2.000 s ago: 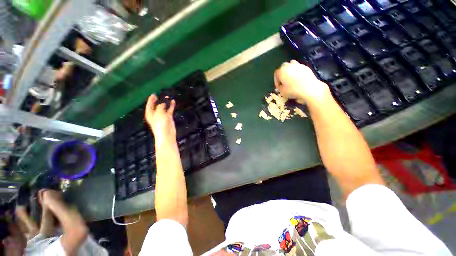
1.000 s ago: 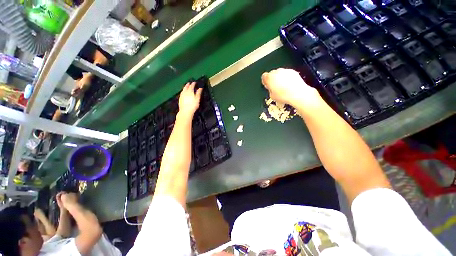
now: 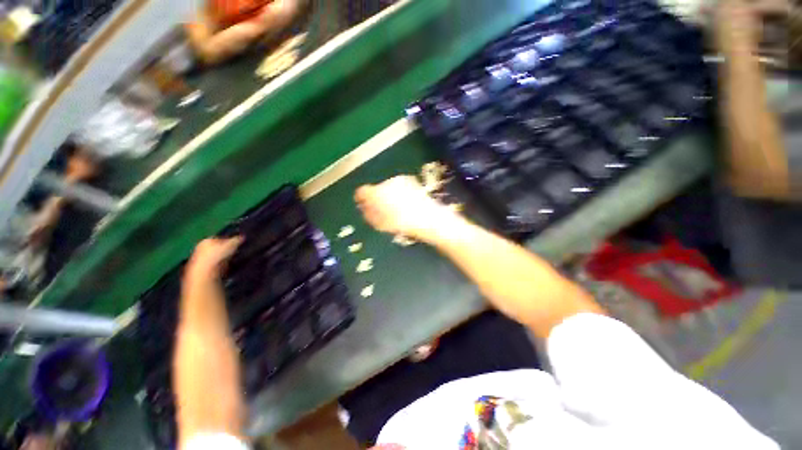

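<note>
A black blister tray [image 3: 286, 303] lies at the left on the dark green bench. My left hand [image 3: 211, 257] is over its upper part, fingers blurred; I cannot tell if it holds anything. My right hand [image 3: 391, 206] is over the bench between the trays, fingers bent together; whether something is between the fingertips cannot be told. It partly covers the pile of small pale pieces [image 3: 434, 176]. A few stray pale pieces [image 3: 365, 264] lie in a line beside the left tray. A second black tray [image 3: 563, 114] lies at the right.
A raised green surface with a pale edge strip [image 3: 356, 160] runs behind the trays. A purple-rimmed fan [image 3: 70, 380] is at far left. Another person's arm [image 3: 754, 114] is at far right. A red stool or crate [image 3: 655, 274] is below the bench. Another person's arm [image 3: 230, 37] is across the line.
The view has shifted, so the trays sit further left and more of the right side shows. My left hand has moved leftward along the left tray. My right hand stays near the pile.
</note>
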